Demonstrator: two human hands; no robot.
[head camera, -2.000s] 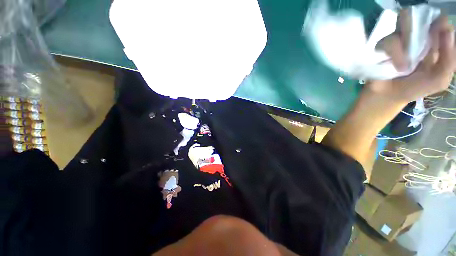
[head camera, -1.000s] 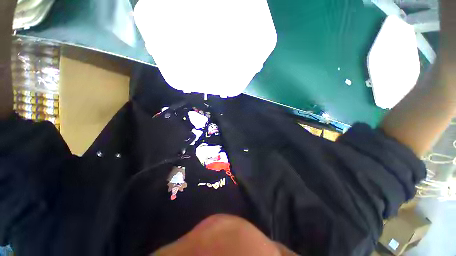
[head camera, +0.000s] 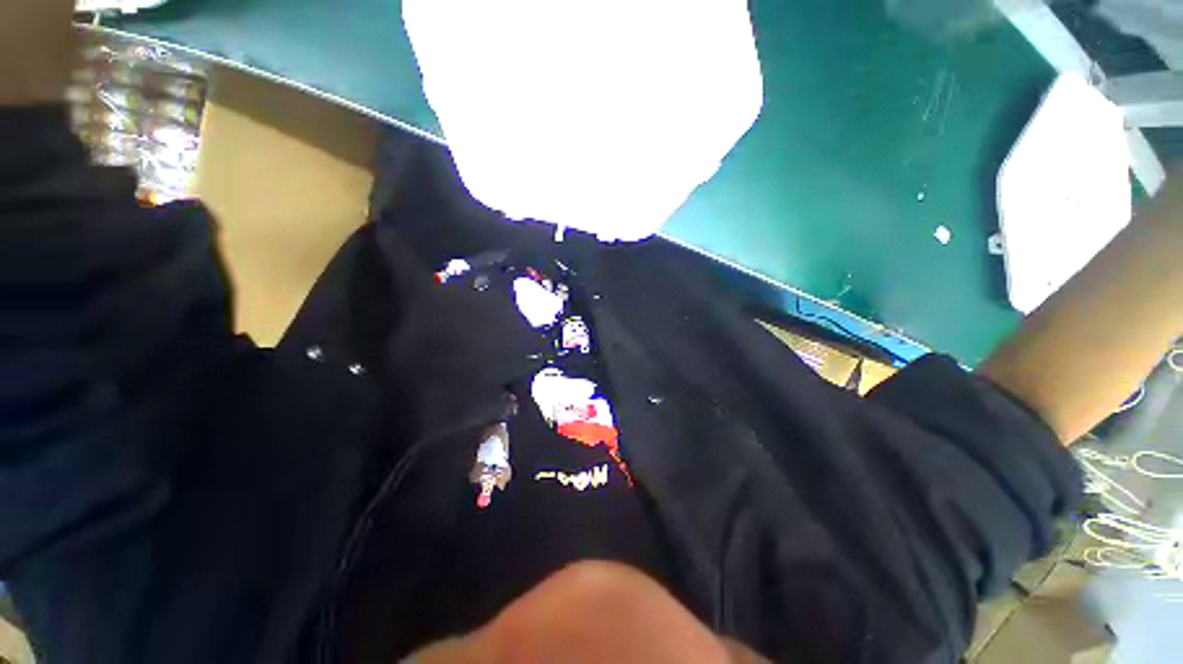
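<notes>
A white hexagonal housing (head camera: 590, 110), strongly overexposed, lies on the green bench mat (head camera: 856, 169) at the front edge, close to my chest. Its top runs out of the picture. Both my hands are outside the picture. Only my left forearm shows at the upper left edge and my right forearm at the right edge, so what the hands hold is hidden.
A second white hexagonal unit (head camera: 1064, 195) stands at the right beside pale metal rails (head camera: 1048, 36). Below the bench are a brown carton (head camera: 279, 182), a tray of small parts (head camera: 143, 117) at left, and pale coiled cables (head camera: 1129, 538) at right.
My right hand, earlier holding a white cloth at the upper right, has left the picture. The clear bag at the left is gone from view. The housing appears further right as the view shifted.
</notes>
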